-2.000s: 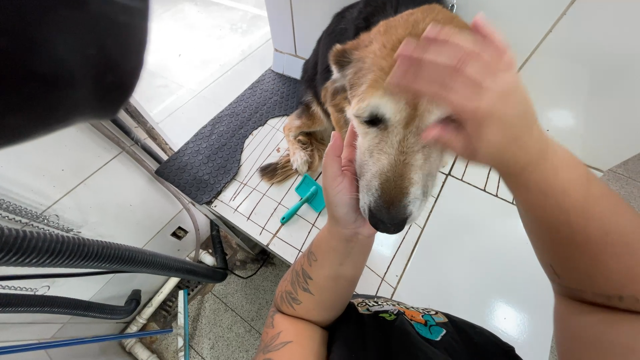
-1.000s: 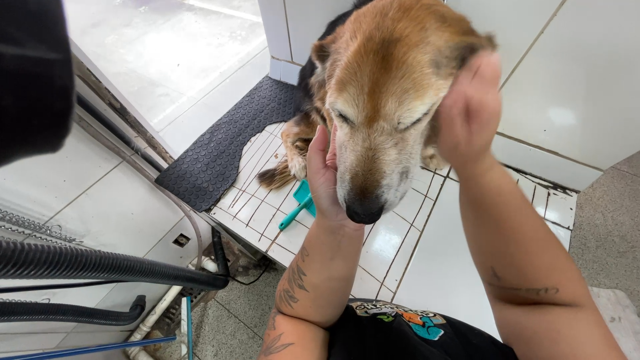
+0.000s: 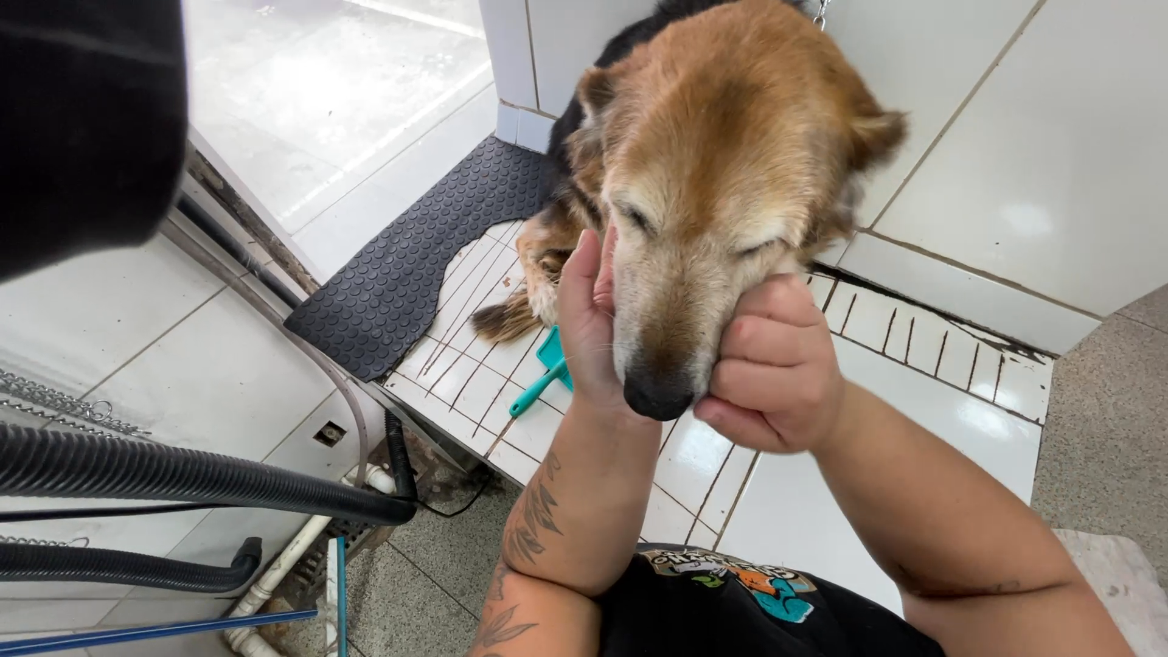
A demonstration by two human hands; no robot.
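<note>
A tan and black dog (image 3: 721,155) with a whitish muzzle faces me at the upper middle, its eyes closed or nearly so. My left hand (image 3: 591,319) cups the side of its muzzle, palm against the fur, with the fingers partly hidden behind the jaw. On the other side, my right hand (image 3: 776,365) presses against the cheek with its fingers curled; whether it grips fur or skin cannot be seen. A teal slicker brush (image 3: 540,388) lies on the tiled platform (image 3: 520,438) beside my left hand, its head partly covered.
A black rubber mat (image 3: 411,265) lies along the platform's left edge. Black corrugated hoses (image 3: 201,470), chains (image 3: 68,406) and a blue pole (image 3: 164,631) are at lower left. A dark blurred object (image 3: 82,128) covers the upper left corner. White tiled walls stand behind the dog.
My right hand has come down from the dog's head and ear to its cheek, and its fingers have curled. My left hand stays at the muzzle. The dog's eye, open two seconds ago, looks closed.
</note>
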